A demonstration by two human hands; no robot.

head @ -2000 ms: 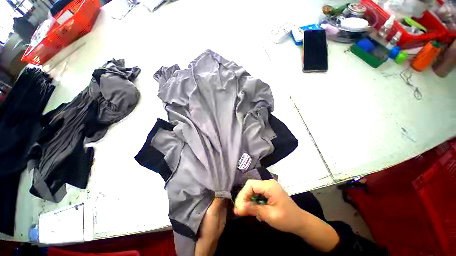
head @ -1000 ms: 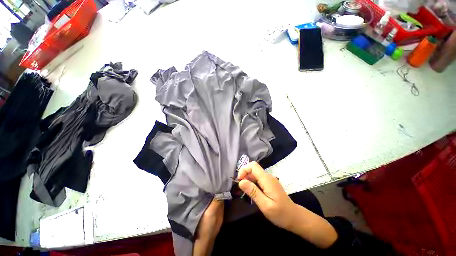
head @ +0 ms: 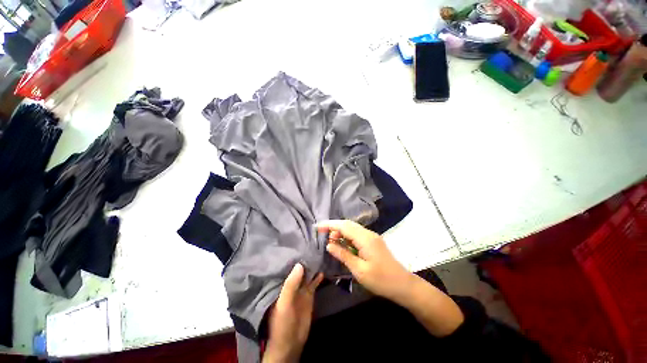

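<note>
A grey polo shirt (head: 284, 156) with black parts lies bunched on the white table in front of me, its near part at the table's front edge. My left hand (head: 292, 306) holds the fabric near the front edge, thumb on top. My right hand (head: 362, 257) is just to the right, its fingers bent at the fabric. A small dark green thing, probably the thread snips (head: 347, 246), shows partly between its fingers; the rest is hidden. Black sleeve panels (head: 394, 198) stick out on both sides.
A second grey-and-black shirt (head: 106, 170) and black garments (head: 21, 177) lie at left, with a white paper sheet (head: 81, 327) below. A phone (head: 431, 71), green block (head: 508, 73) and orange bottle (head: 587, 74) are at upper right. Red baskets (head: 74, 46) stand around the table.
My left hand has come out from under the gathered fabric and now shows gripping it from above. My right hand has moved slightly left. The white label is no longer visible. The view has shifted slightly.
</note>
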